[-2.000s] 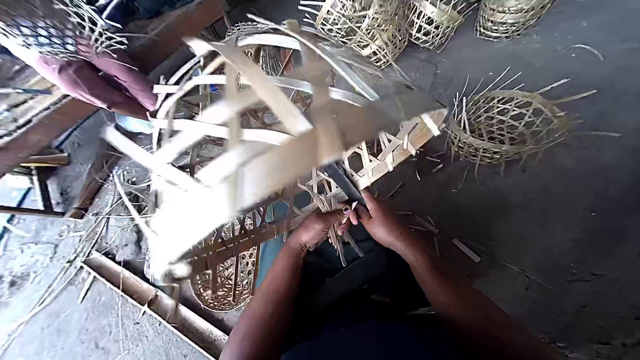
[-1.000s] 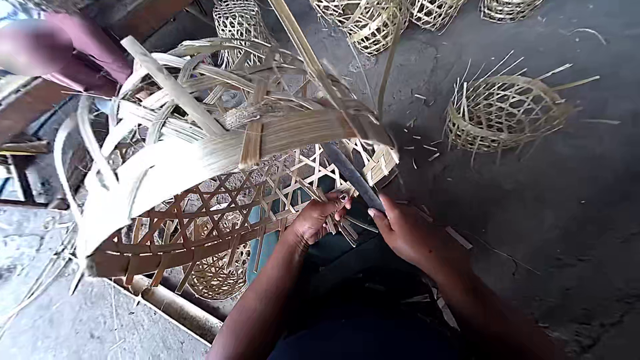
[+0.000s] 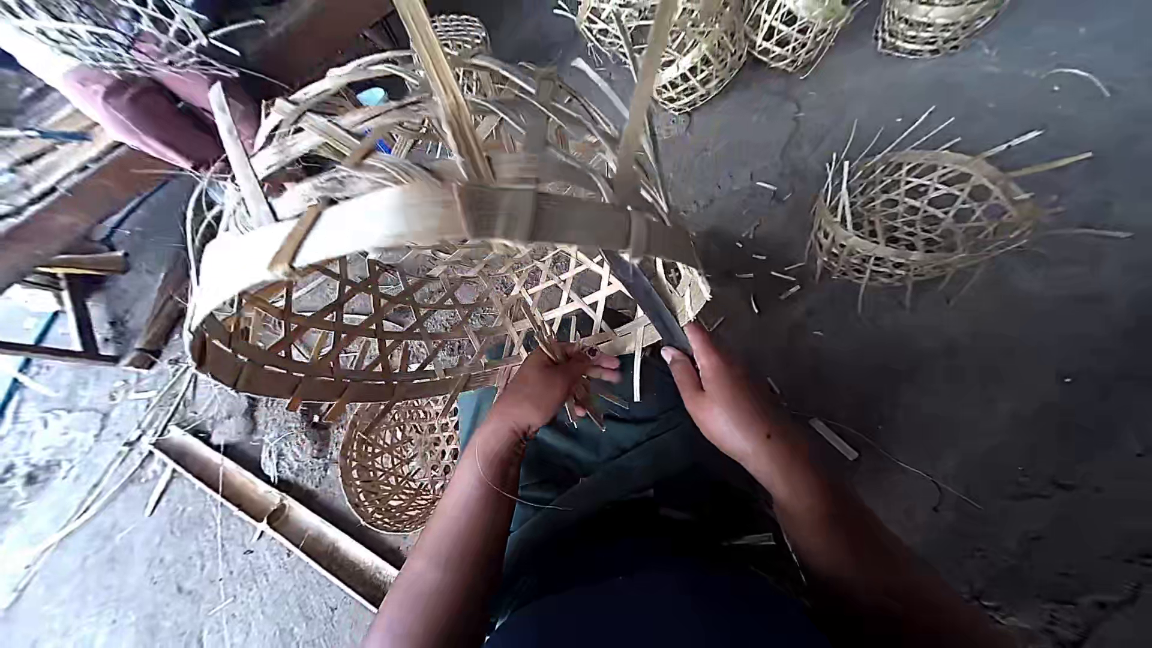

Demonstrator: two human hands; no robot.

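Observation:
A large open-weave bamboo basket (image 3: pixel 387 211) lies tilted across my lap, its broad rim band towards me and loose strip ends standing up from it. My left hand (image 3: pixel 549 382) grips the near edge of the weave, with several short split strip ends poking out around its fingers. My right hand (image 3: pixel 724 391) holds a dark, flat blade (image 3: pixel 650 304), which looks like a knife; its far end reaches into the basket's right part and is partly hidden behind the rim. The handle is covered by my fingers.
A smaller unfinished basket (image 3: pixel 922 216) sits on the floor at right. Several woven baskets (image 3: pixel 684 54) stand at the top. Another basket (image 3: pixel 400 463) rests by my left leg, beside a split bamboo length (image 3: pixel 288 522). A co-worker's arm (image 3: pixel 135 112) shows at upper left near a wooden beam (image 3: pixel 81 202).
The large basket has turned and shifted, so its rim band now runs more level across the view. Both hands keep their holds, the left on the weave and the right on the blade.

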